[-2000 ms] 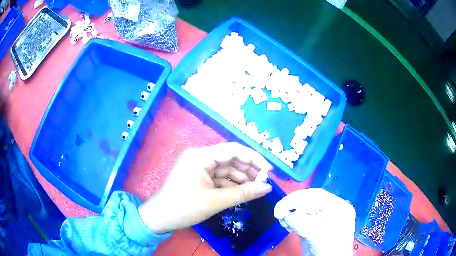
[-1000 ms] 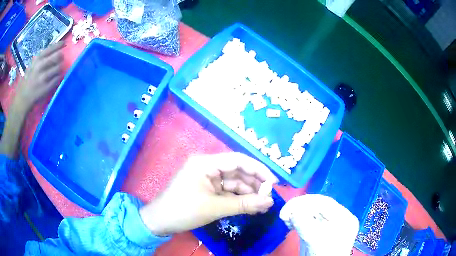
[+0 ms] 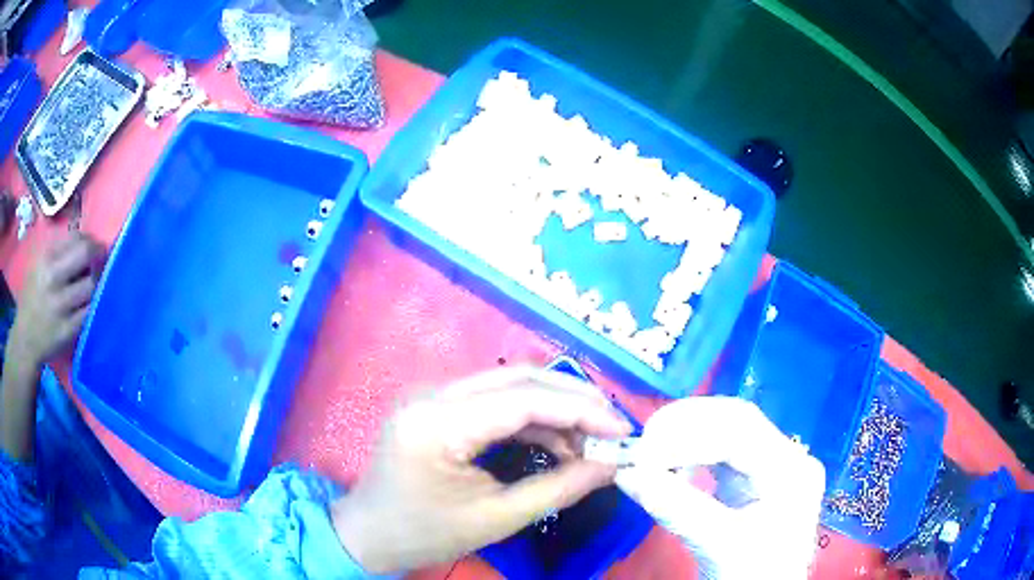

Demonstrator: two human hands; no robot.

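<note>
My left hand [image 3: 476, 470], bare with a light blue sleeve, is at the lower middle and pinches a small white plastic housing [image 3: 603, 451] between thumb and fingertips. My right hand [image 3: 726, 476], in a white glove, touches the housing's right end with its fingertips, where a small greyish piece shows. The glove is overexposed, so what its fingers hold is hard to tell. Both hands are over the small parts bin [image 3: 578, 532], which is dark inside and partly hidden by them. The large housing bin [image 3: 380, 204] with many white blocks stands beyond my hands.
The finished-parts bin [image 3: 187, 329] at left has several housings along its right side. Another person's hand [image 3: 54, 297] is at the left edge. A metal tray [image 3: 79, 130] and bag of metal parts [image 3: 306, 68] are behind. A side bin [image 3: 811, 357] and coppery-parts bin [image 3: 873, 465] are at right.
My hands have come together at the housing; my right fingertips now touch it. The other person's hand appeared over the left bin's edge, then moved down and left. The view has shifted slightly.
</note>
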